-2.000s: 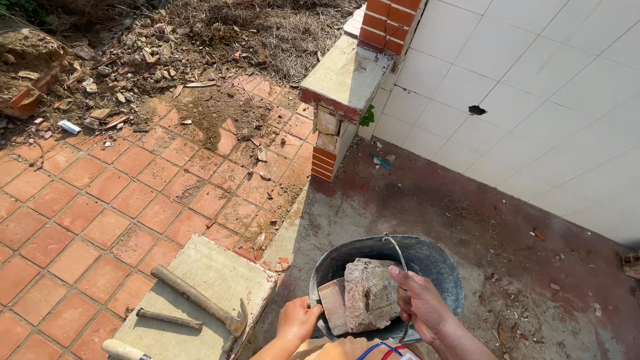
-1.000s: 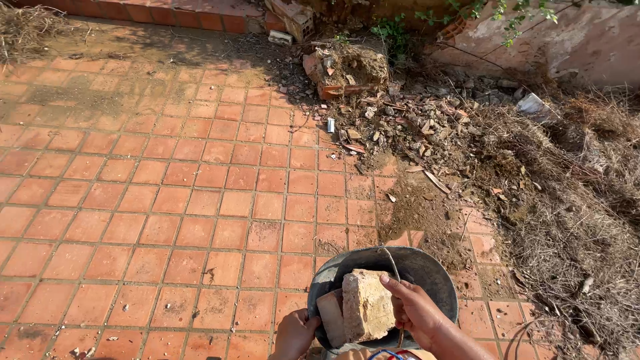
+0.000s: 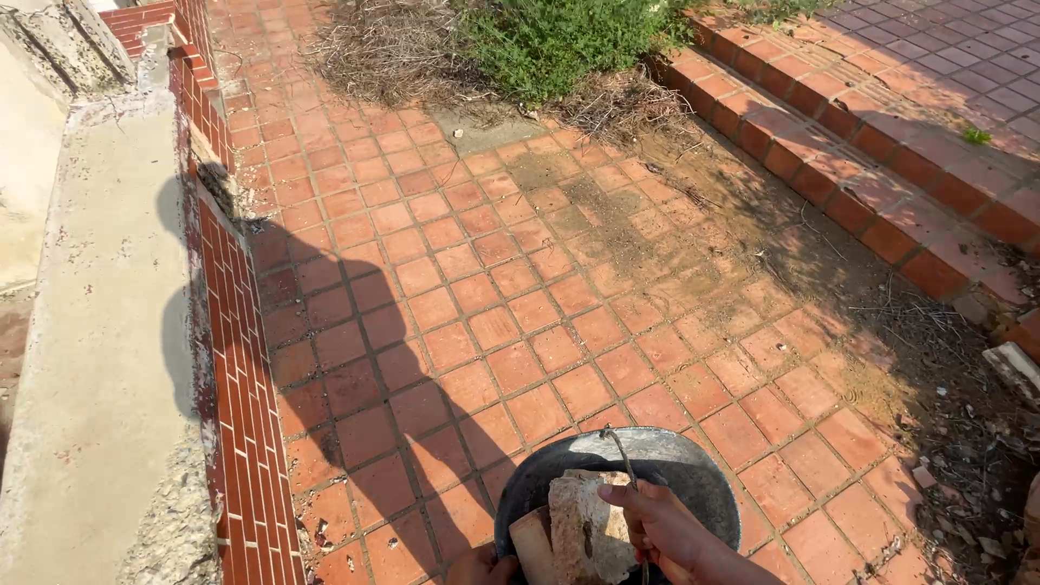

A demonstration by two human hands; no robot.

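A black rubber bucket (image 3: 715,487) is held up at the bottom of the view, with chunks of masonry rubble (image 3: 587,520) and a paler broken piece (image 3: 532,546) inside it. The thin wire handle rises over the bucket, and my right hand (image 3: 670,528) is closed around it, thumb beside the larger chunk. My left hand (image 3: 481,566) grips the bucket's left rim, low in the view and partly cut off by the frame's edge. The bottom of the bucket is hidden by the rubble.
A low wall with a rough concrete top (image 3: 106,268) and red brick facing (image 3: 244,406) runs along the left. Terracotta floor tiles (image 3: 491,325) stretch ahead. Tiled steps (image 3: 853,187) rise at right, with debris (image 3: 967,455) below. Dry brush and a green bush (image 3: 561,49) stand farther off.
The view has swung widely, from the white-tiled wall and hammer, past the rubble heap, to the paving beside the low wall. The bucket stays in both my hands.
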